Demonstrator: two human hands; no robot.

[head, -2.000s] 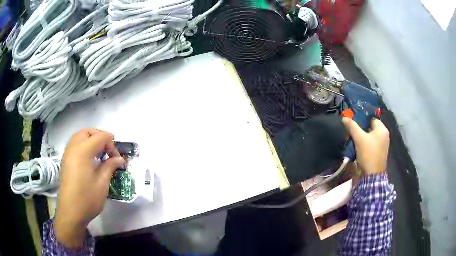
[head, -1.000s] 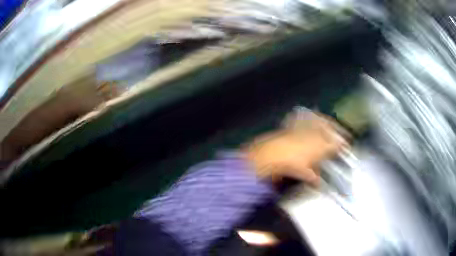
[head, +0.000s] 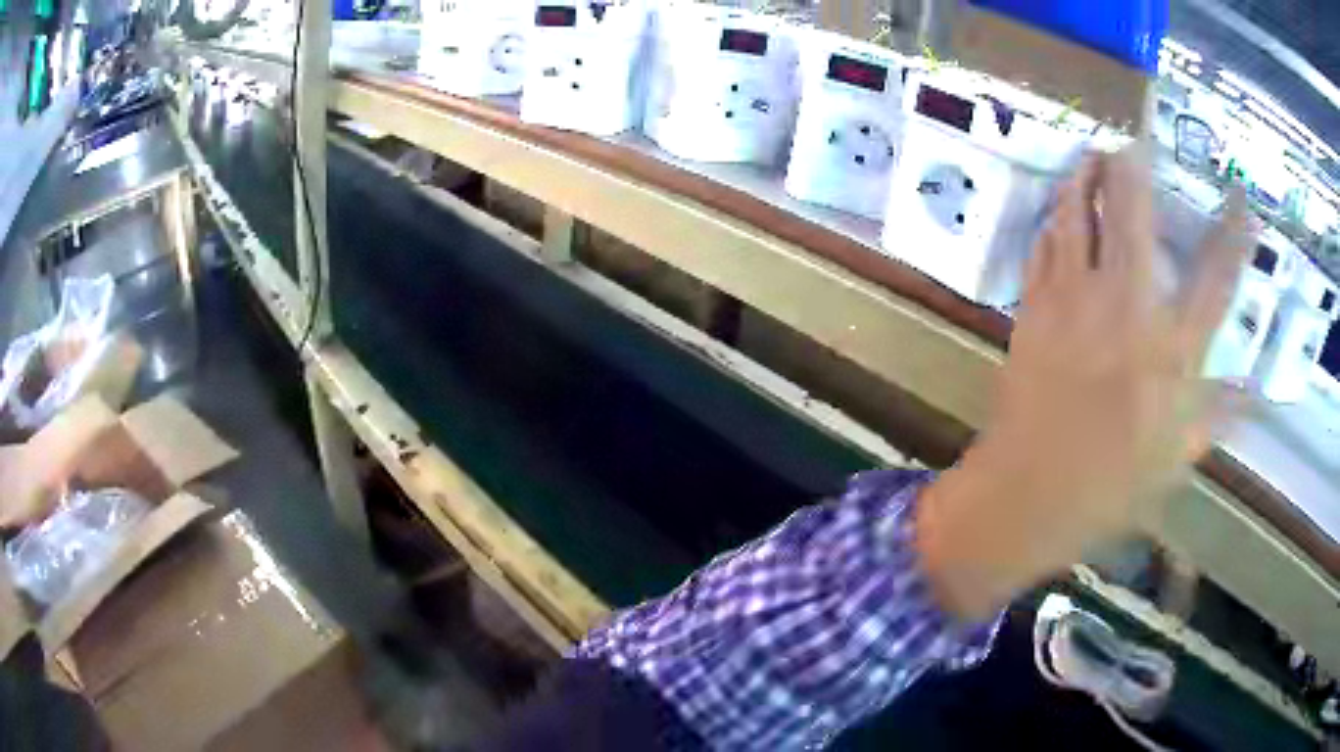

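My left hand (head: 1080, 367), in a purple checked sleeve, is raised at the right in front of a shelf (head: 823, 294). Its fingers are apart and slightly blurred, and nothing shows in it. A row of white socket units (head: 955, 191) stands on the shelf, several with small dark red display windows and round sockets. My hand covers part of the row, and I cannot tell whether it touches a unit. My right hand is out of the picture.
A long dark green conveyor surface (head: 588, 426) runs below the shelf. A coiled white cord (head: 1102, 661) lies at lower right. A post (head: 313, 176) stands at left. Open cardboard boxes (head: 206, 632) with clear plastic are at lower left. Something blue (head: 1080, 30) is at top right.
The view has swung left from the white work board to the shelf. My left hand has left the green board and housing and is raised. My right hand and the soldering gun have gone from view.
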